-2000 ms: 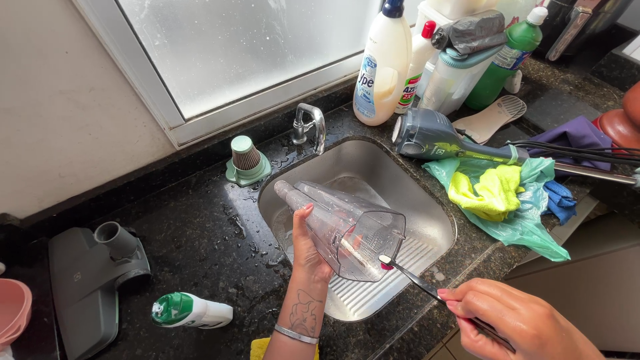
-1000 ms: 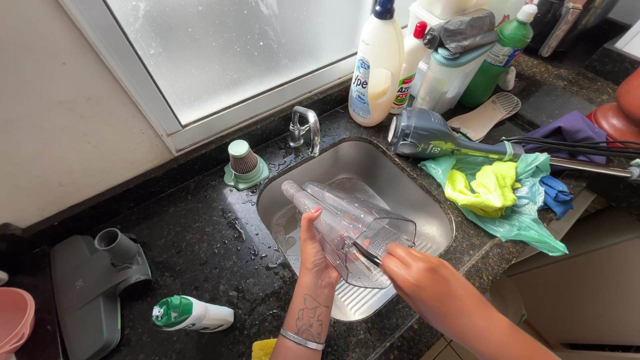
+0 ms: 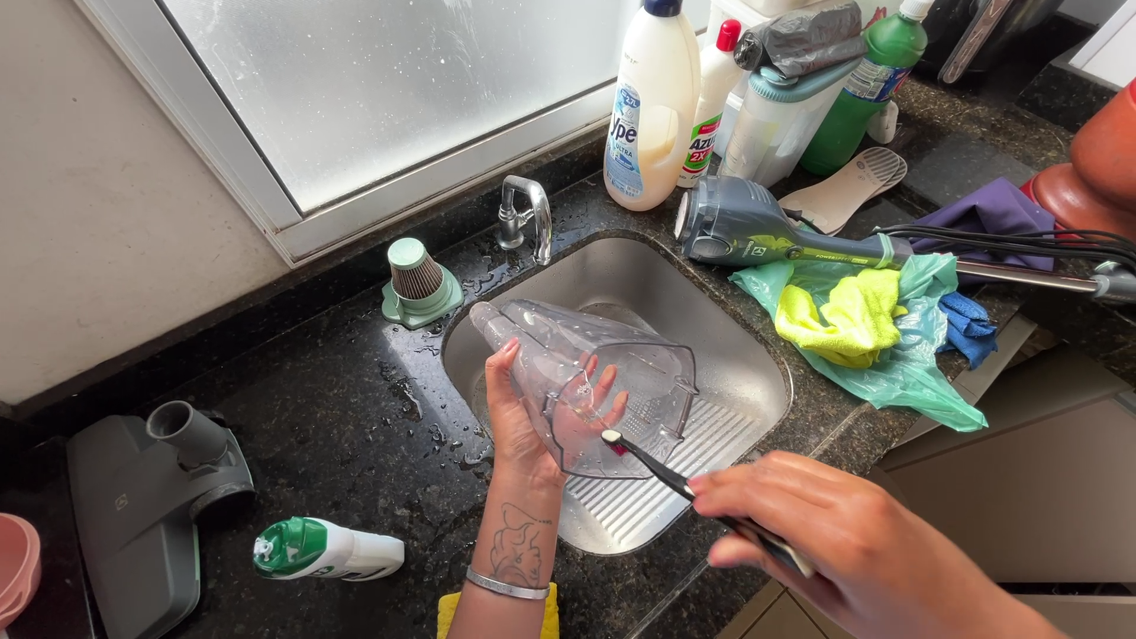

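Over the stainless steel sink (image 3: pixel 710 435), my left hand (image 3: pixel 524 426) holds a clear plastic vacuum cleaner dust container (image 3: pixel 586 355) from beneath, its wide open end tilted toward me. My right hand (image 3: pixel 799 515) grips a black-handled brush (image 3: pixel 661 466), probably a toothbrush, whose light tip is at the container's open rim. A pleated filter on a green base (image 3: pixel 415 282) stands left of the chrome faucet (image 3: pixel 528 217). The grey vacuum body (image 3: pixel 763 231) lies right of the sink.
At the lower left are a grey floor nozzle (image 3: pixel 133 524) and a white bottle with a green cap (image 3: pixel 328 548). Detergent bottles (image 3: pixel 652 115) stand behind the sink. A yellow cloth (image 3: pixel 843 319) rests on a green plastic bag (image 3: pixel 923 382) at right. A yellow sponge (image 3: pixel 550 612) is near my left forearm.
One second ago the brush was deeper in the container; my right hand has drawn back toward the lower right, bringing its tip to the rim. The left hand still holds the container.
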